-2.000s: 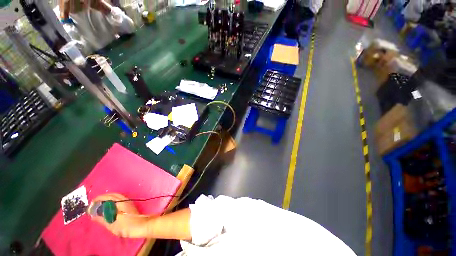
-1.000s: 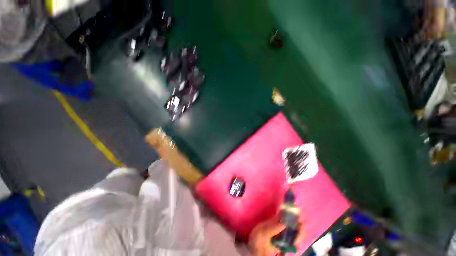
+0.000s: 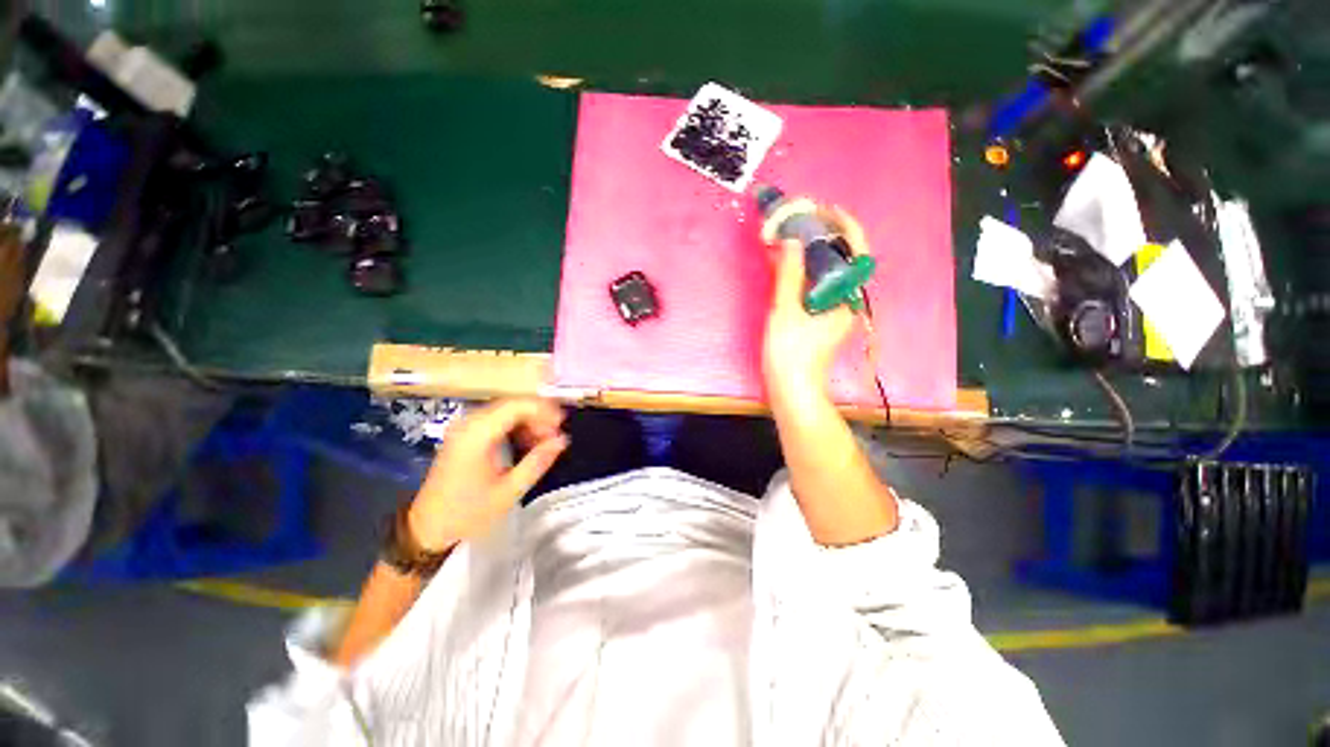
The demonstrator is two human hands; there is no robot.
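Observation:
My right hand [image 3: 805, 314] is shut around the electric screwdriver [image 3: 820, 256], which has a grey body and a green rear end. Its dark nose points up and left, near the white screw sheet [image 3: 751, 126] heaped with dark screws. A black device housing [image 3: 635, 296] lies alone on the pink-red mat [image 3: 678, 241], left of the driver. My left hand [image 3: 493, 464] is in front of the bench edge, below the mat's left corner, with fingers apart and nothing seen in it.
Other black units [image 3: 346, 219] lie in a group on the green bench [image 3: 467, 204] at left. White papers [image 3: 1179, 302], black equipment and a red light are at right. A wooden strip [image 3: 467, 371] runs along the bench edge. A black ribbed tray [image 3: 1243, 540] is at lower right.
The view has swung round to face the mat squarely. My left hand now shows in front of the bench edge. My right hand still holds the driver; the housing still lies on the mat.

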